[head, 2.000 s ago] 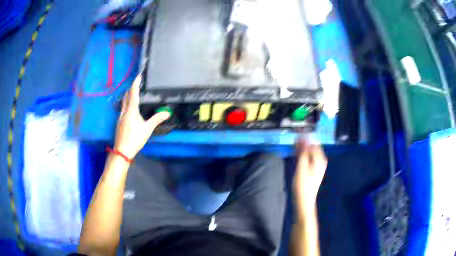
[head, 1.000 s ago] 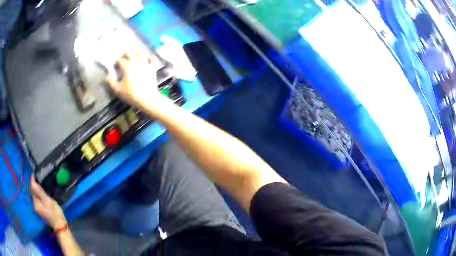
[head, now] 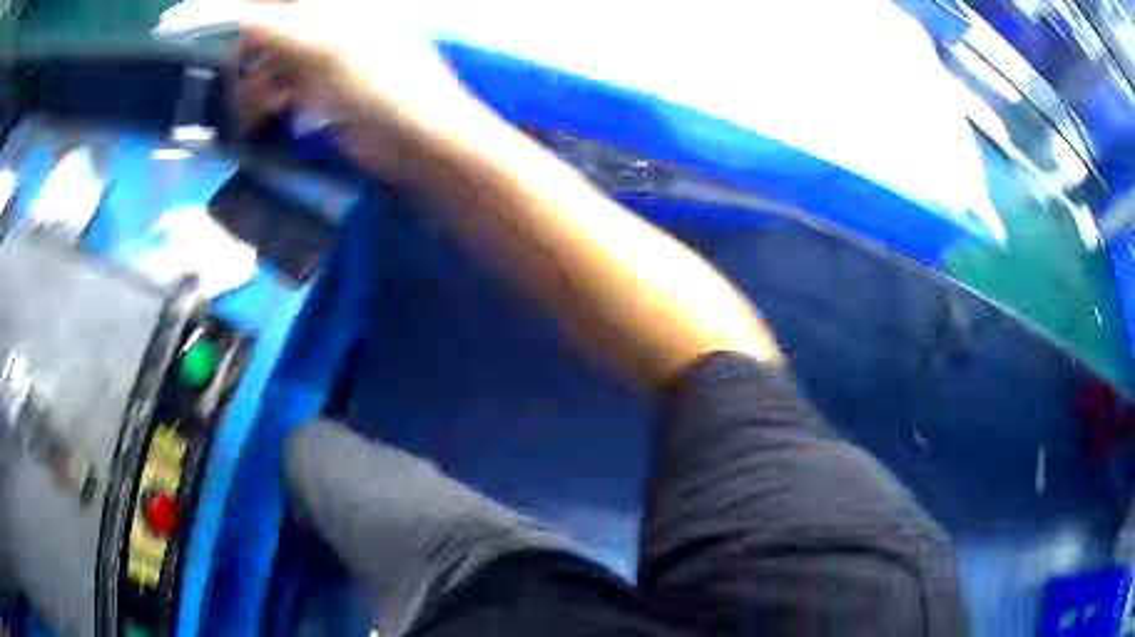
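Note:
My right hand (head: 276, 77) is blurred at the upper left, beside a white object (head: 205, 18) at the green bench's edge. Whether its fingers hold that object cannot be told. My right forearm crosses the upper middle. My left hand is out of the picture. The press's grey base plate (head: 81, 299) is at the left, cut off by the picture's edge. Its front panel shows a green button (head: 199, 362) and a red button (head: 162, 514).
A flat black rectangle (head: 271, 222) lies on the blue bench beside crumpled white material (head: 199, 253). A large blue crate (head: 697, 131) with bright white contents spans the top. A blue object (head: 1085, 605) is at the lower right.
The view has swung to the right. My right hand has left the press and moved out to the green bench side. My left hand has gone out of the picture.

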